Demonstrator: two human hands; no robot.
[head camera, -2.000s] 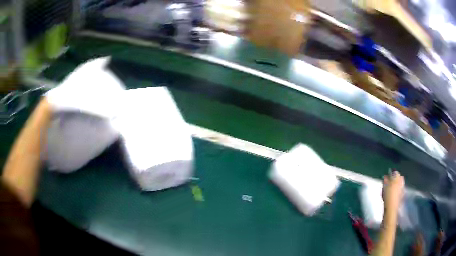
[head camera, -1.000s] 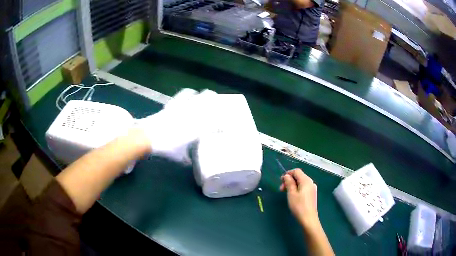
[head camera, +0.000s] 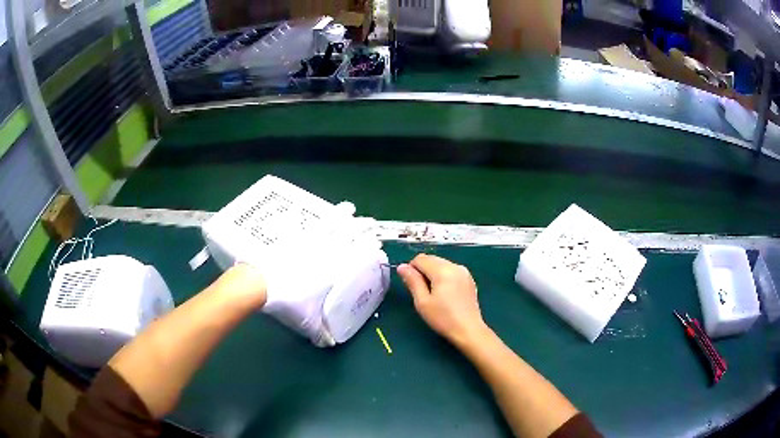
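A white appliance (head camera: 265, 224) with slotted vents lies on its side on the green bench. My left hand (head camera: 295, 287), in a white glove, holds it; the white-on-white outline of the fingers is hard to make out. My bare right hand (head camera: 440, 295) pinches a slim, thin tool (head camera: 395, 266) whose tip is at the edge of the appliance's oval end face. A second white vented appliance (head camera: 98, 304) stands at the left. A white block (head camera: 582, 269) with many small dark pieces on top is to the right of my right hand.
A white open box (head camera: 725, 289) is at the right beside a clear tub (head camera: 770, 282). A red-handled tool (head camera: 703, 349) lies before it. A yellow strip (head camera: 384, 340) lies near the appliance. A white cord (head camera: 79, 244) is at the left. Another white unit (head camera: 463, 24) shows across the line.
The appliance has been turned so its vents show and its end face points right. My right hand has brought the slim tool against that end. The view has levelled.
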